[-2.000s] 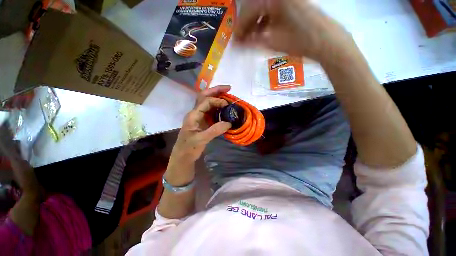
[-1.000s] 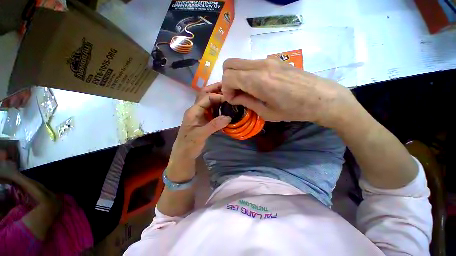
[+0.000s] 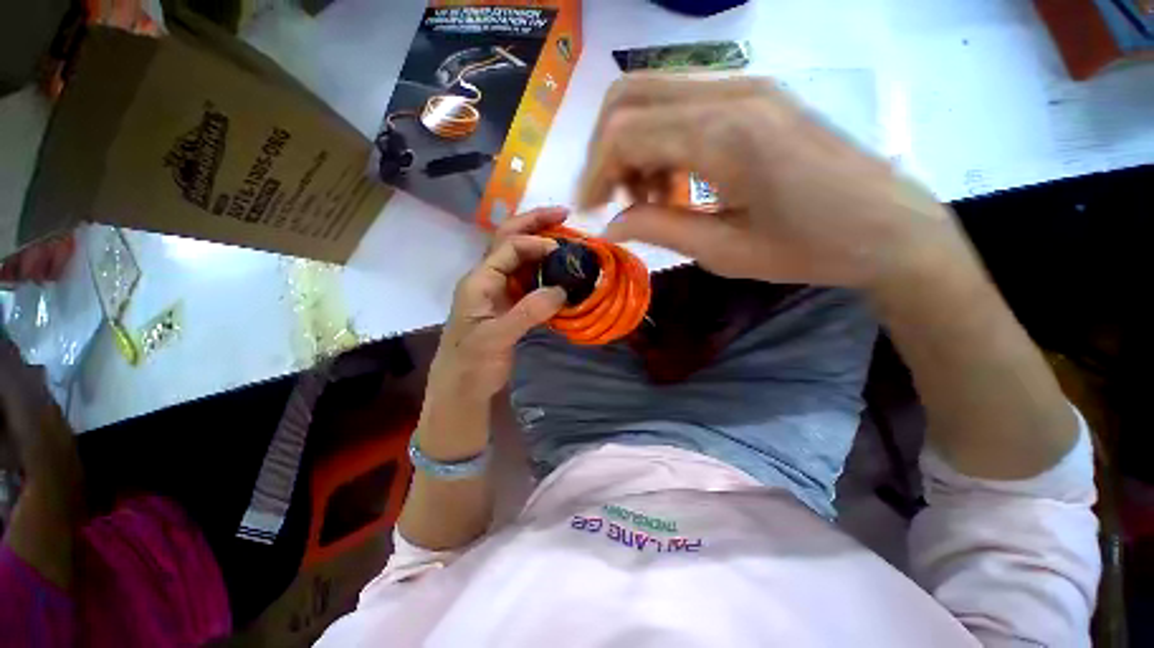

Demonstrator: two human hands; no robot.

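Observation:
My left hand [image 3: 496, 304] holds the orange coiled cord [image 3: 610, 304] over my lap, near the table's front edge. A round black fitting [image 3: 572, 270] sits in the coil, with my left thumb and fingers around it. My right hand [image 3: 734, 177] is raised just right of the coil and is blurred. Its thumb and fingers are apart, and I cannot tell whether it holds something thin. The orange and black retail box [image 3: 475, 108] lies on the table beyond my left hand. An orange card with a QR code [image 3: 702, 190] is mostly hidden behind my right hand.
A brown carton [image 3: 228, 158] with black lettering stands at the left. A dark thin strip [image 3: 683, 56] lies at the back. A clear bag [image 3: 842, 101] lies behind my right hand. Small clear packets [image 3: 158, 329] lie at the far left, beside another person's arm [image 3: 38, 443].
My right hand came down to the coil's fitting, then moved away up and right. My left hand still holds the coil, shifted slightly left. The dark strip came into view at the back.

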